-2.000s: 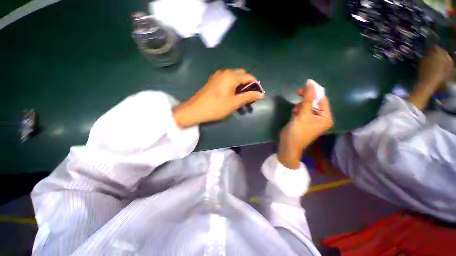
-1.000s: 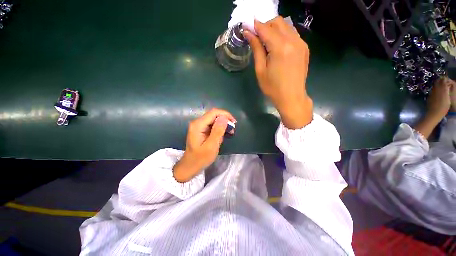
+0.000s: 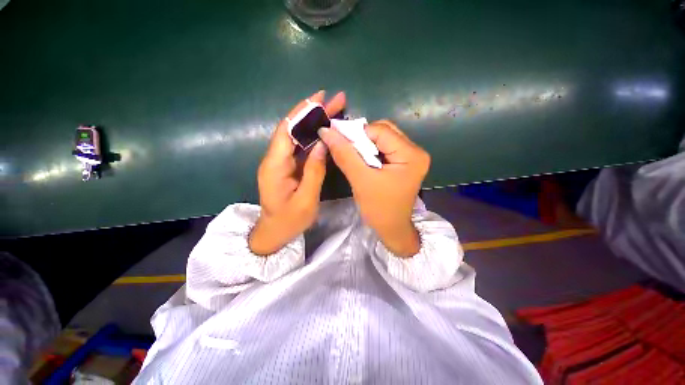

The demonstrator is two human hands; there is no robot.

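Note:
My left hand (image 3: 289, 169) holds a smartwatch unit (image 3: 309, 126) by its edges, its dark glass face with a pinkish rim turned up, above the front of the green bench. My right hand (image 3: 384, 169) pinches a white cleaning cloth (image 3: 359, 138) just right of the unit. My right thumb tip is at the unit's lower right edge. Another smartwatch unit (image 3: 87, 143) with a green mark on its screen lies on the bench at the left, a looped metal clip at its lower end.
A round clear bottle (image 3: 321, 9) is cut off by the top edge. The green bench (image 3: 466, 120) ends just before my body. Grey sleeves of other people show at both sides. Red stacked trays (image 3: 623, 338) are on the floor at lower right, a blue crate (image 3: 86, 357) at lower left.
My right hand has left the bottle and come down beside my left hand with the cloth. My left hand has raised and turned the unit, showing its face. The view has shifted.

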